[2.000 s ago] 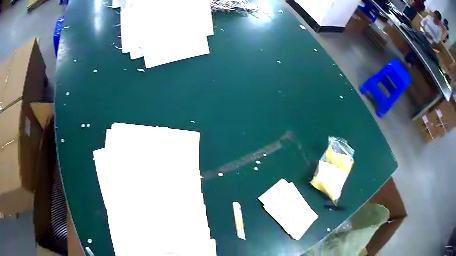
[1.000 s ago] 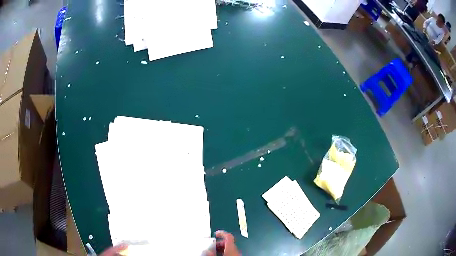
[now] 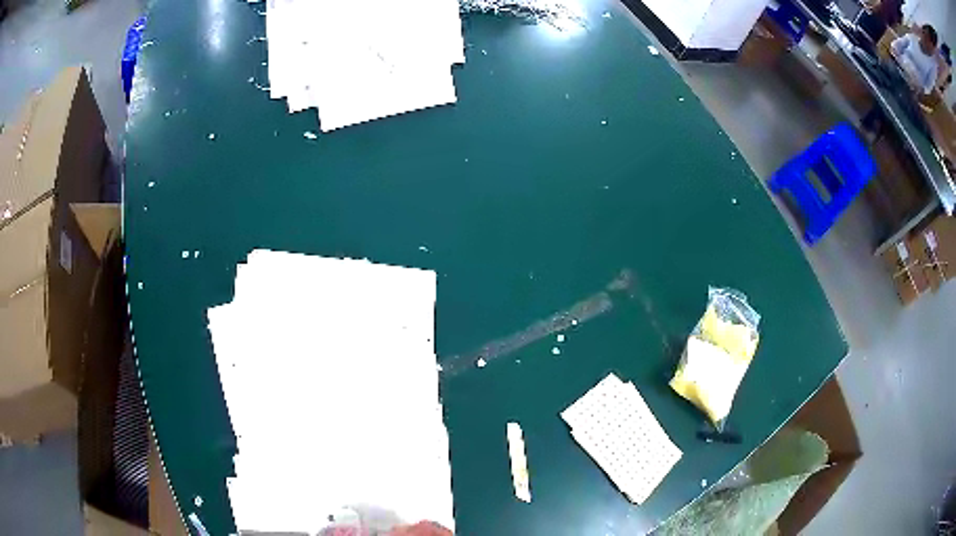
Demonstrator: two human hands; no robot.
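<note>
White square panels [image 3: 335, 366] lie in an overlapping row at the near left of the table. A blurred, overexposed hand, apparently my right hand [image 3: 393, 523], lies over the near end of the row, mostly cut off by the bottom edge; its grip cannot be made out. My left hand cannot be made out. Cream sheets with rows of tiny dots [image 3: 623, 438] lie right of the panels. A narrow cream strip [image 3: 519, 462] lies between them.
More white panels [image 3: 362, 58] lie at the far side, beside a heap of white leads [image 3: 529, 13]. A clear bag with yellow contents [image 3: 718, 356] and a dark bar [image 3: 719, 436] lie at the right. Cartons [image 3: 79, 283] flank the table; a blue stool [image 3: 825, 181] stands beyond.
Two hands appeared at the near end of the panel row, apart from each other. Now only one blurred hand shows there, nearer the row's middle. The view has shifted slightly.
</note>
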